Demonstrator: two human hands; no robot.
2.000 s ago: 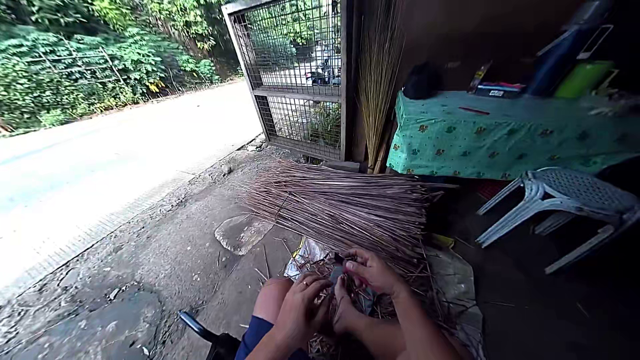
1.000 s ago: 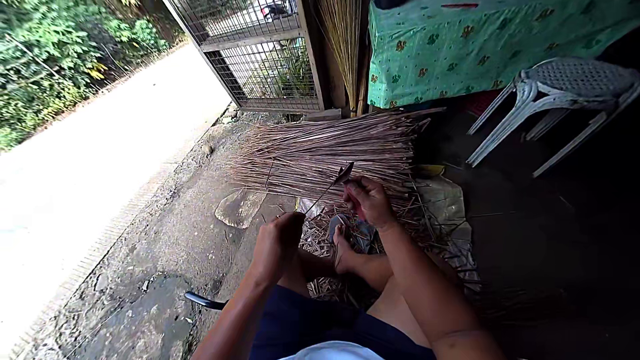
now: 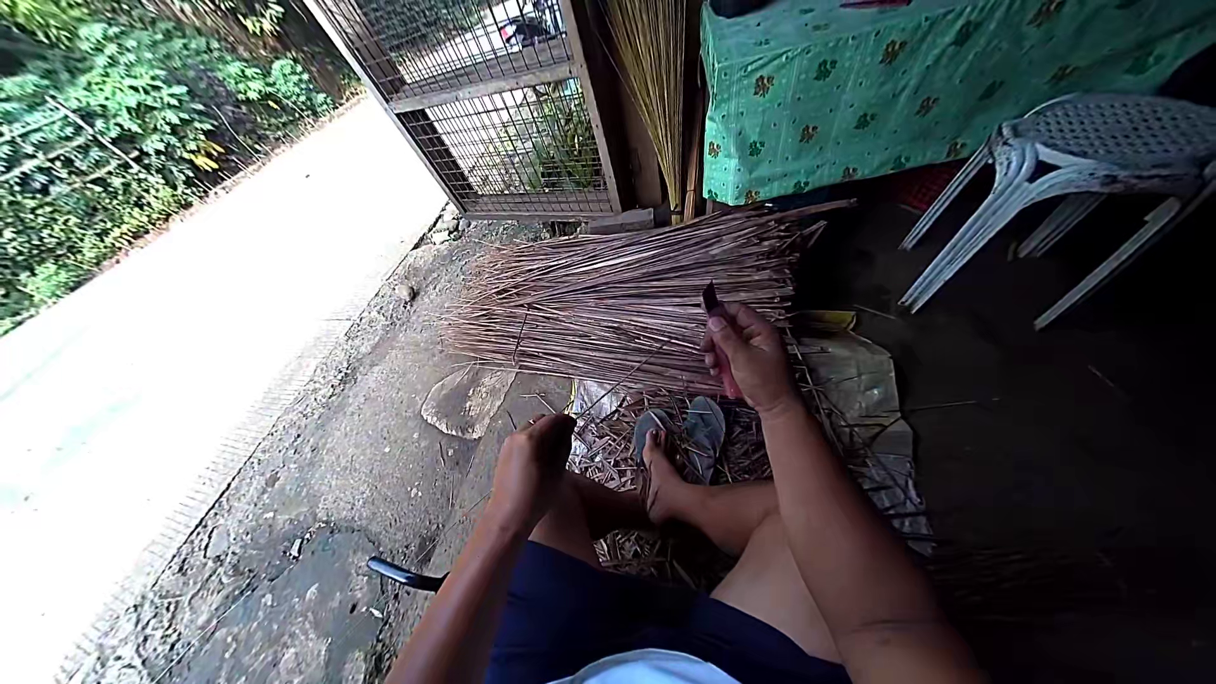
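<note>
My right hand (image 3: 750, 361) grips a knife (image 3: 711, 299) by its reddish handle, with the dark blade pointing up and away from me. Lower and to the left, my left hand (image 3: 534, 461) is closed around a thin stick (image 3: 617, 385), whose free length slants up toward the knife hand. Whether stick and blade touch is not clear. Beyond both hands a wide pile of thin brown sticks (image 3: 617, 304) lies on the ground. Cut scraps (image 3: 613, 442) are strewn around my feet and a pair of grey flip-flops (image 3: 705, 432).
A plastic chair (image 3: 1092, 157) stands at the right, beside a table with a green patterned cloth (image 3: 817, 114). A wire-mesh gate (image 3: 503, 114) and an upright bundle of thin sticks (image 3: 655, 85) are behind the pile. Flattened sacking (image 3: 860, 380) lies on the floor.
My hands were close together near my foot two seconds ago; they are now apart, with the stick showing between them. The view has tilted downward.
</note>
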